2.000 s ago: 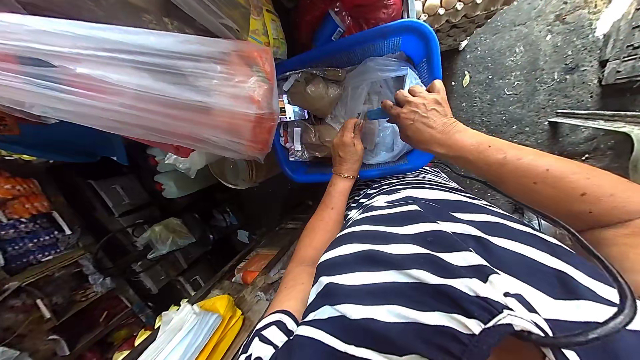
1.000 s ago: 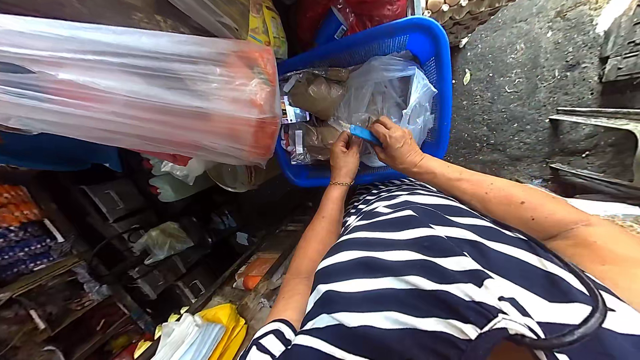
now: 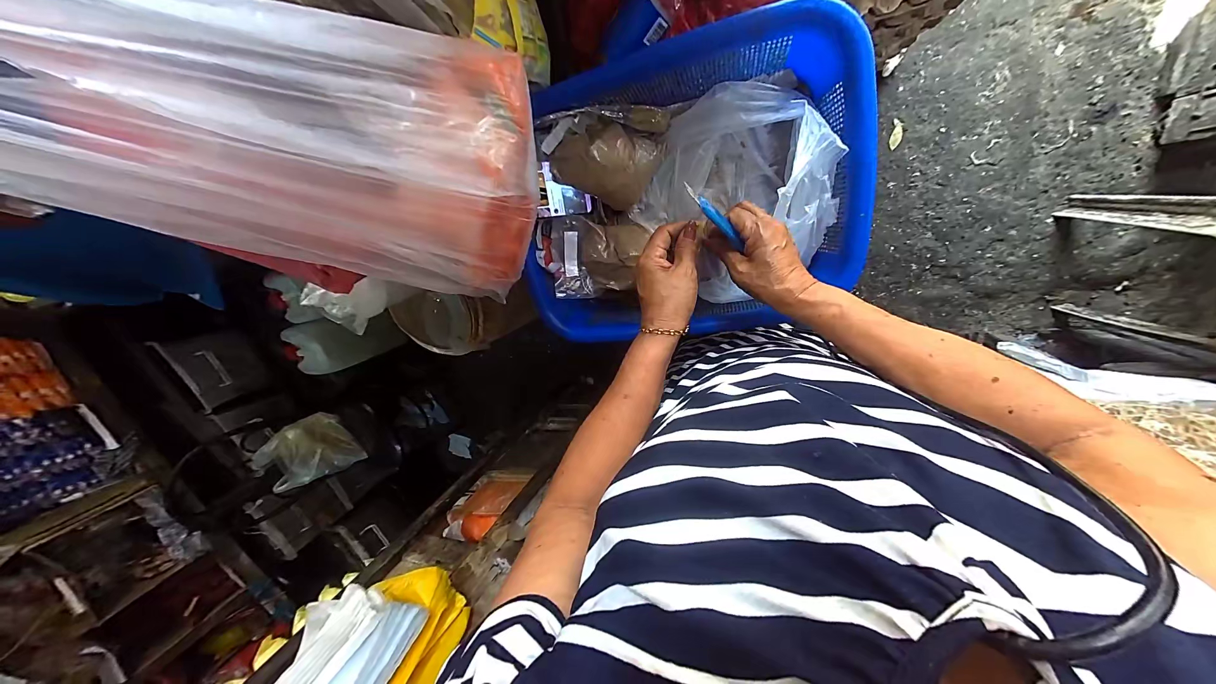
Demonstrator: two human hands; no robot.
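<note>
Over the front part of a blue plastic basket [image 3: 860, 142], my right hand [image 3: 765, 256] holds a slim blue-handled tool [image 3: 719, 224] with a thin pale tip, pointing up and left. My left hand [image 3: 669, 275] is beside it, thumb and forefinger pinched together near the right fingertips; whether something small is between them, I cannot tell. Beneath and behind both hands lies a crumpled clear plastic bag [image 3: 750, 123]. To its left in the basket are clear bags of brown stuff [image 3: 608, 161] and a small packet with a white label [image 3: 571, 249].
A large plastic-wrapped roll [image 3: 285, 142] with a reddish end reaches the basket's left edge. Shelves with packets [image 3: 43, 446] stand lower left, near white and yellow plastic bags [image 3: 366, 632]. Grey concrete ground [image 3: 988, 142] lies to the right, with a metal frame [image 3: 1135, 218].
The blue tool, lying almost level across the hands one second ago, is now tilted with its thin tip up. The hands remain close together over the basket.
</note>
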